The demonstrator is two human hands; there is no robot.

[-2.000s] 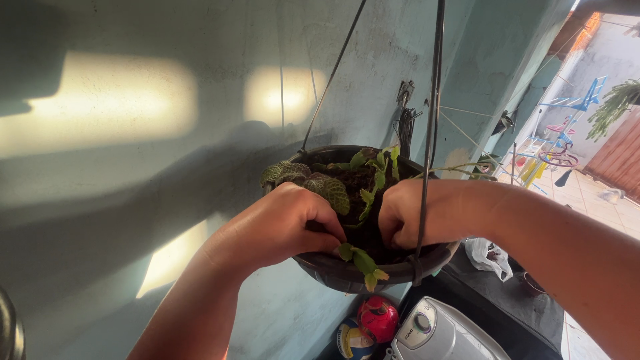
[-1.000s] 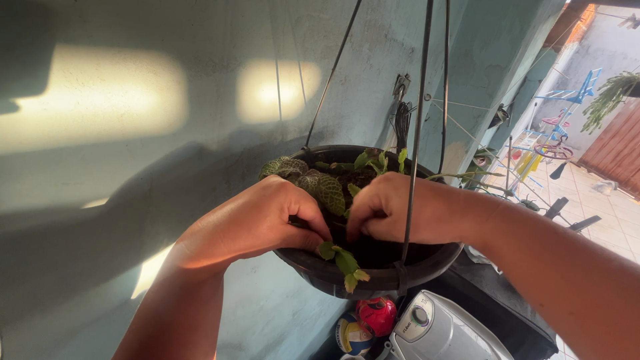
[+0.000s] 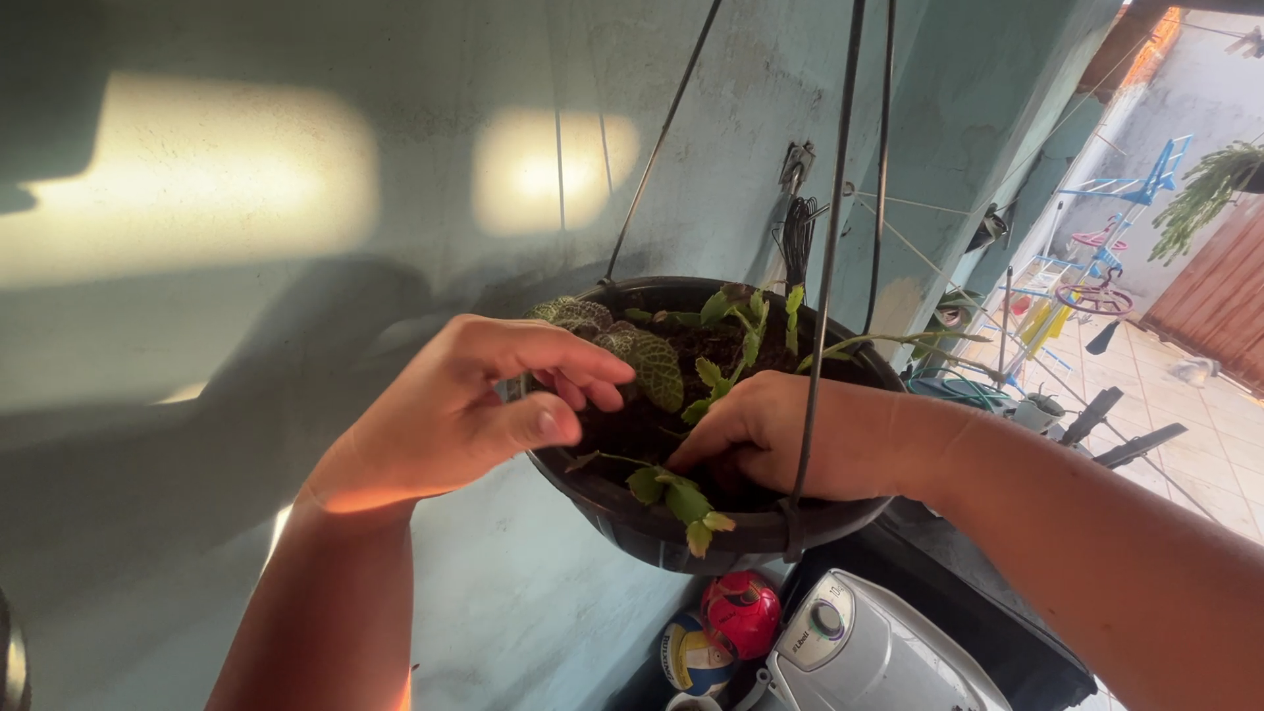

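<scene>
A dark plastic hanging pot [image 3: 647,533] with soil holds several plants. My left hand [image 3: 484,405] is raised at the pot's left rim, its thumb and fingers apart with nothing between them. My right hand [image 3: 770,434] reaches into the pot with its fingertips down at the soil; whether they grip anything is hidden. Just below those fingertips a green segmented cactus cutting [image 3: 683,497] lies over the near rim. Other upright segmented stems [image 3: 752,331] grow behind my right hand. Vein-patterned leaves [image 3: 655,370] stand at the left side, close behind my left fingers.
Thin hanger rods [image 3: 828,257] rise from the pot, one passing in front of my right hand. A painted wall [image 3: 474,592] stands at left and behind. Below are a red ball [image 3: 741,614], a blue, yellow and white ball [image 3: 697,655] and a light grey appliance [image 3: 879,652] with a dial.
My left hand has come away from the cutting at the near rim and opened, moving up and left. My right hand remains in the pot.
</scene>
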